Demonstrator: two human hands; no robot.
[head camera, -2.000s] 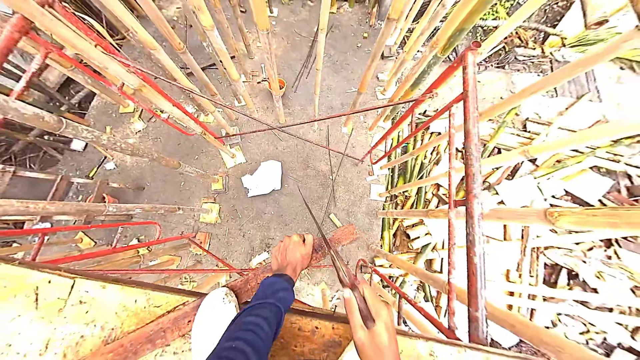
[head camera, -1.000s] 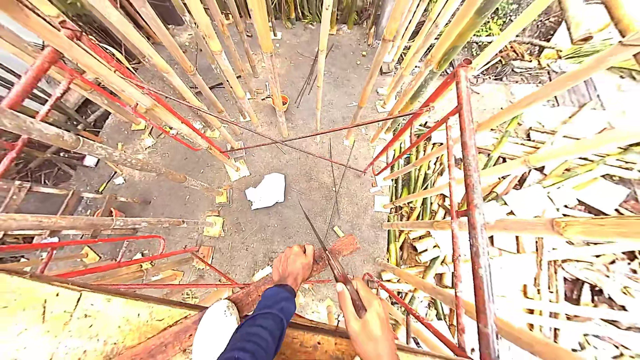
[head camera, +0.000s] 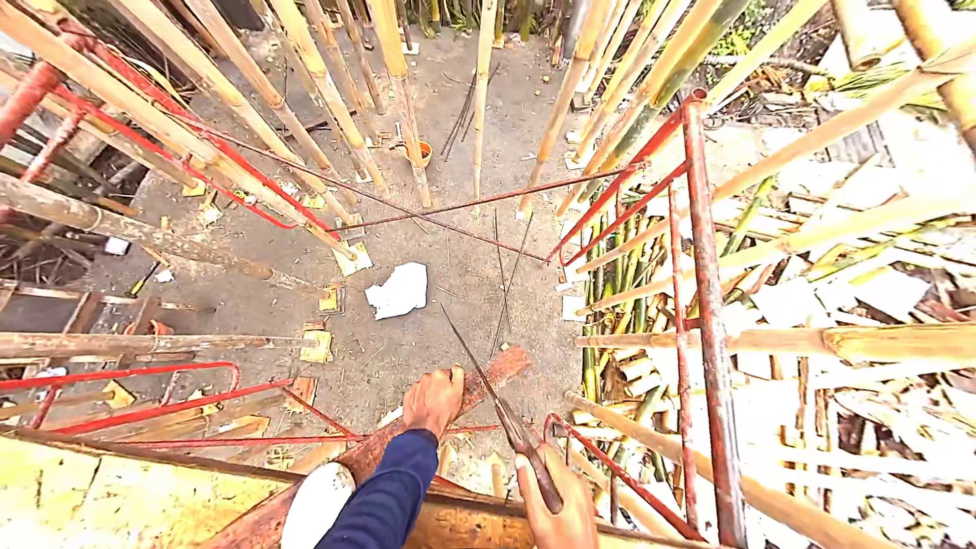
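A reddish-brown wooden beam (head camera: 497, 374) runs diagonally over the platform edge, its far end above the ground below. My left hand (head camera: 433, 400), in a dark blue sleeve, grips the beam near that end. My right hand (head camera: 558, 496) is closed around the handle of a handsaw (head camera: 499, 408), whose narrow dark blade points up and to the left. The blade crosses the beam just right of my left hand; whether its teeth touch the wood I cannot tell. A white shoe or knee covering (head camera: 319, 503) is beside the beam at the bottom.
A wooden plank platform (head camera: 69, 488) spans the bottom. Red scaffold frames (head camera: 709, 320) stand at both sides, with thin crossed braces (head camera: 488, 206) between them. Bamboo poles (head camera: 412, 114) surround the concrete floor far below. A white sheet (head camera: 398, 290) lies there; cut bamboo and debris (head camera: 862, 435) are at right.
Both hands keep their holds on the beam and saw. The saw has shifted slightly along its length against the beam; the view has moved a little.
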